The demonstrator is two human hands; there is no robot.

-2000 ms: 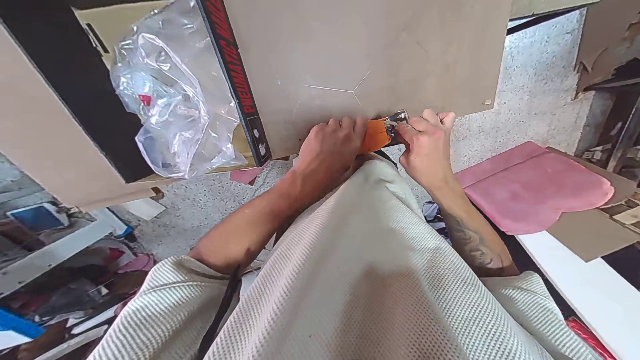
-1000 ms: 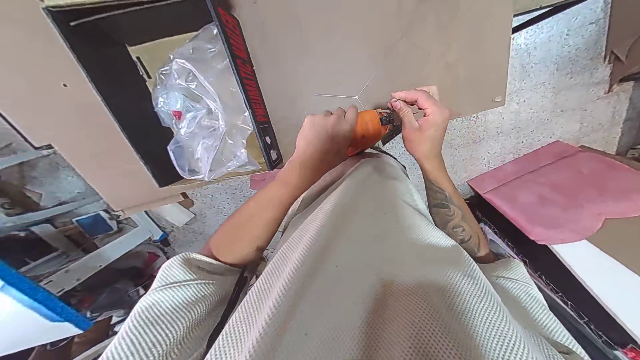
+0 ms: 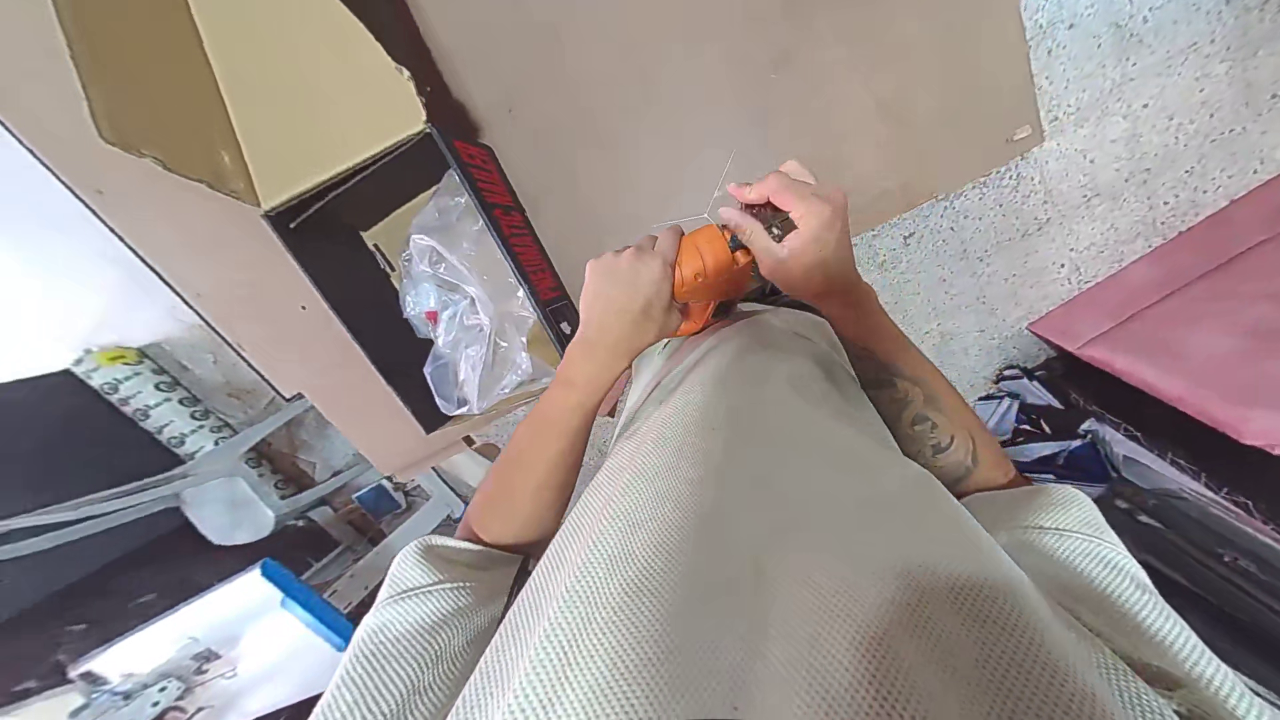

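An orange and black power tool [image 3: 705, 270], its exact kind not clear, is held close against my shirt at the table's front edge. My left hand [image 3: 628, 295] wraps around its orange body. At its dark front end, my right hand [image 3: 800, 235] has thumb and fingers curled around the dark metal part, which they partly cover. Two thin pale lines meet in a V on the brown board [image 3: 900, 90] just beyond the tool. Left of my hands stands an open black and brown cardboard box [image 3: 515, 225] with printed red lettering; a crumpled clear plastic bag [image 3: 465, 300] lies inside it.
A pink padded sheet [image 3: 1190, 310] lies at the right over dark material. Speckled floor [image 3: 950, 270] shows beyond the board's edge. At lower left are a pale metal frame [image 3: 230, 510] and a white panel with a blue edge [image 3: 310, 605]. A cardboard flap stands up at upper left.
The view has turned leftward, bringing in more of the box. The tool remains in my left hand, while the fingers of my right hand have shifted about its dark front end.
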